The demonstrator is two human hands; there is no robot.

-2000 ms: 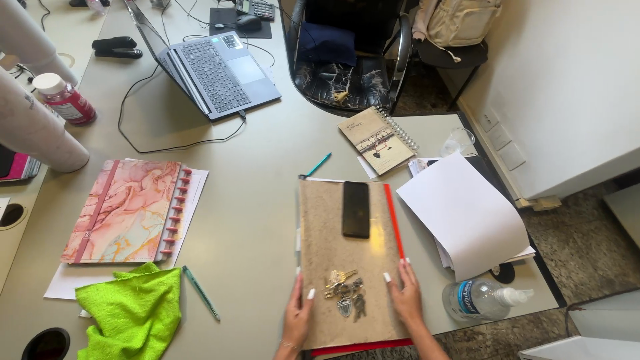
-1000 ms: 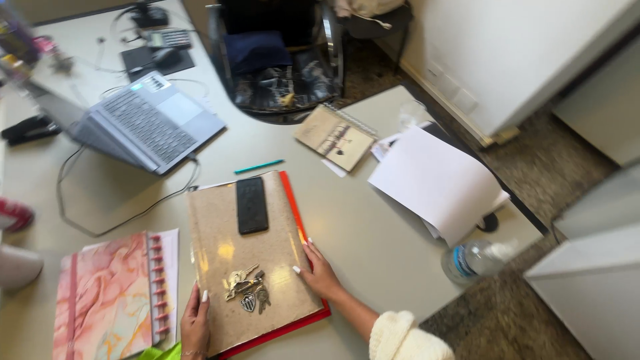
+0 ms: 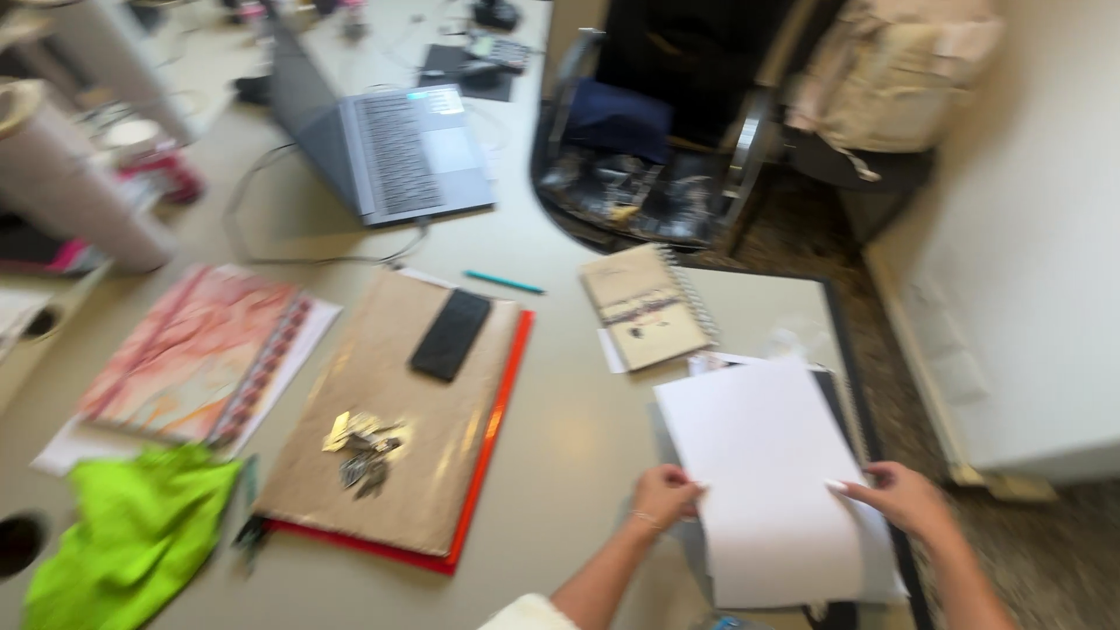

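Observation:
White paper sheets (image 3: 770, 490) lie at the right of the desk, with their near end curling. My left hand (image 3: 669, 499) pinches their left edge, and my right hand (image 3: 897, 494) has thumb and fingers on the right edge. To the left, a brown-covered folder (image 3: 402, 420) rests on a red folder (image 3: 492, 446). On its cover lie a black phone (image 3: 451, 334) and a bunch of keys (image 3: 363, 451). A spiral notebook (image 3: 647, 306) sits beyond the sheets, with a teal pen (image 3: 505, 282) to its left.
A pink marbled notebook (image 3: 192, 350) and a green cloth (image 3: 131, 534) are at the left. An open laptop (image 3: 411, 157) with its cable stands farther back. Past the desk edge are a black chair (image 3: 639, 192) and a beige backpack (image 3: 901, 79). A wall (image 3: 1032, 262) rises at the right.
Both hands have left the brown-covered folder and now hold the white sheets. The folder, with the phone and keys on it, has moved left, closer to the pink notebook.

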